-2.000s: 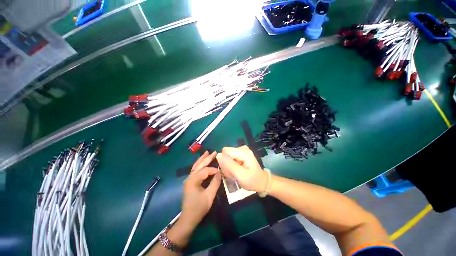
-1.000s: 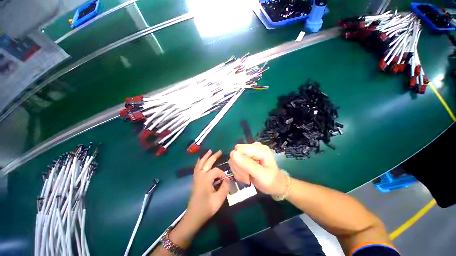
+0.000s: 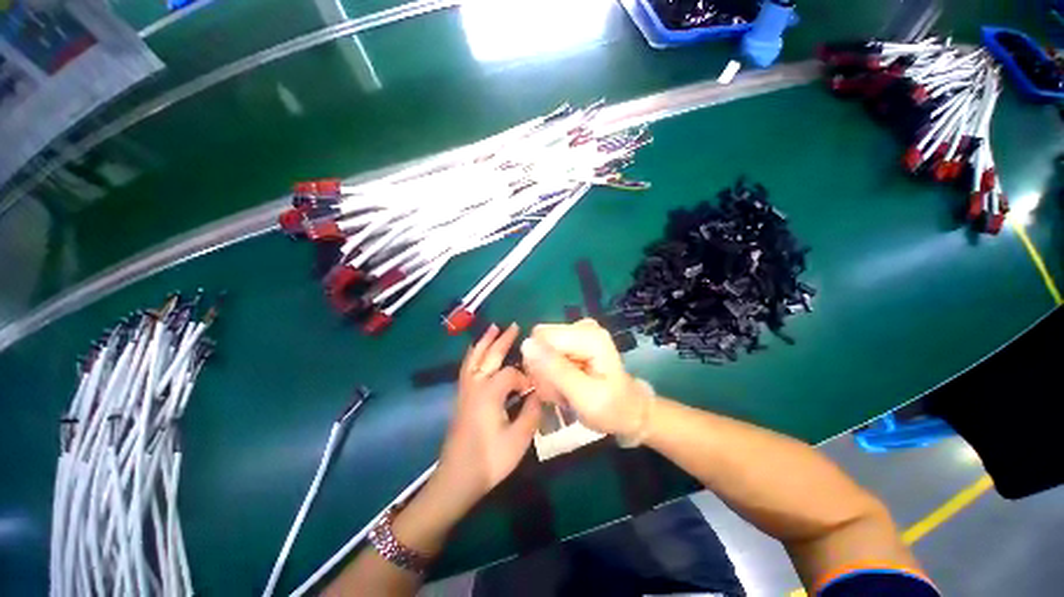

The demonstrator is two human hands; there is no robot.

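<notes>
My left hand (image 3: 488, 411) pinches the wire end of a white-sleeved cable (image 3: 371, 531), which runs from under my left forearm to the lower left. My right hand (image 3: 580, 371) is closed in a fist with its fingertips touching my left fingertips; what it grips is hidden. The small white and silver fixture (image 3: 568, 439) lies just below my hands, partly covered by them. Black tape (image 3: 593, 292) crosses the bench around it. The heap of black connector housings (image 3: 721, 278) lies to the right of my hands.
The centre harness pile (image 3: 449, 210) with red connectors lies beyond my hands. The left harness pile (image 3: 123, 466) and one single cable (image 3: 313, 490) lie to the left. A far-right harness pile (image 3: 957, 111), a blue parts tray (image 3: 688, 26) and a blue fan stand (image 3: 767, 35) stand at the back.
Over the last second the view has shifted slightly. My hands stay together over the fixture, with the fingertips still meeting. Against two seconds ago, the fixture shows less and my hands cover its upper part.
</notes>
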